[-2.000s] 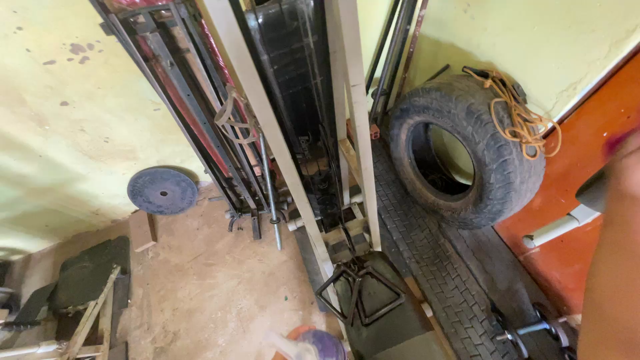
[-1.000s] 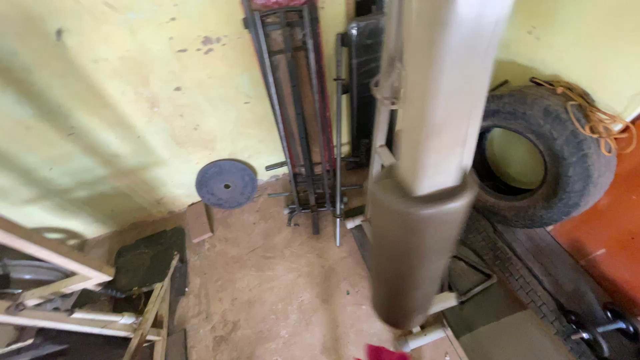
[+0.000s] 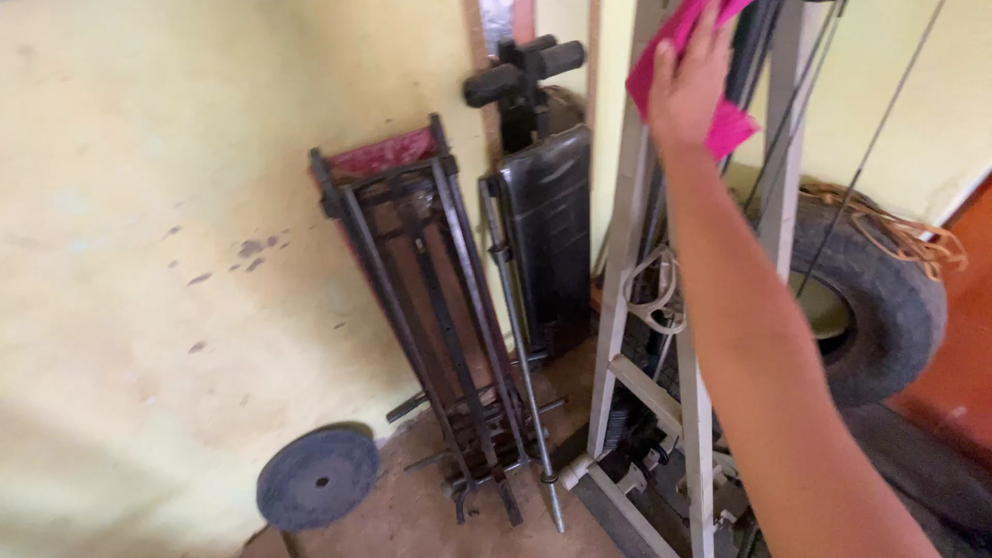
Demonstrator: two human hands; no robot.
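Observation:
My right hand (image 3: 690, 93) reaches up from the lower right with a bright pink cloth (image 3: 732, 130) under its palm and fingers. The cloth lies against the upper part of a pale metal upright (image 3: 632, 178) of a cable weight machine. Dark cables and bars run just right of the hand. Lower on the same machine hangs a pale looped handle (image 3: 655, 291), left of my forearm. My left hand is out of view.
A dark bench frame (image 3: 426, 287), a black padded bench (image 3: 550, 232) and a metal bar (image 3: 527, 372) lean near the wall. A round weight plate (image 3: 318, 480) stands at lower left. Behind my forearm is a large tyre (image 3: 899, 310) with orange rope (image 3: 891, 225) on top.
My right hand and forearm have come into full view, with the pink cloth high at the machine. One second ago only a bit of pink showed at the bottom edge. The view has swung.

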